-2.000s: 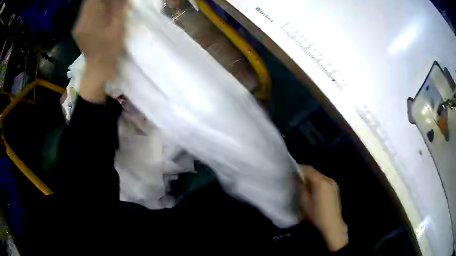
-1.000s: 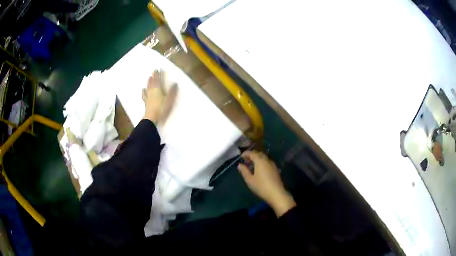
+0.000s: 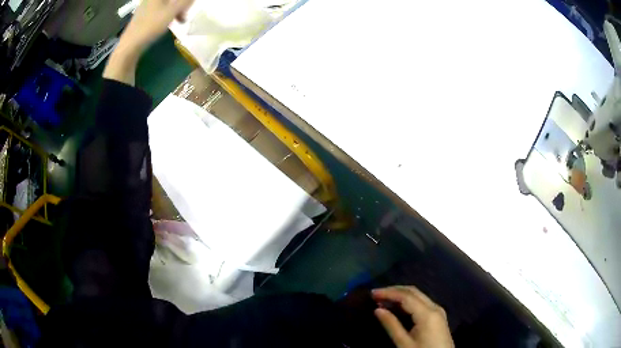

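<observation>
A stack of white fabric panels [image 3: 225,183] lies over cardboard at the left, with uneven corners at its lower right. My left hand [image 3: 153,27] is at the upper left, blurred and partly cut off by the top edge. Its fingers are at the edge of a crumpled white and pale yellowish fabric heap [image 3: 221,27]; whether they grip it I cannot tell. My right hand [image 3: 415,316] is at the bottom, over the dark clothing, thumb and fingers curled close together. A tiny dark reddish spot shows between the fingertips; what it is I cannot tell.
A white sewing table [image 3: 408,102] fills the right side, with the sewing machine's needle area [image 3: 579,166] at far right. A yellow tube frame [image 3: 272,126] runs beside a brown cardboard box [image 3: 255,139]. A blue object [image 3: 48,95] stands on green floor at the upper left.
My left hand has left the fabric stack and moved up to the heap at the top. My right hand has moved away from the stack's corner, down and right. The view has shifted.
</observation>
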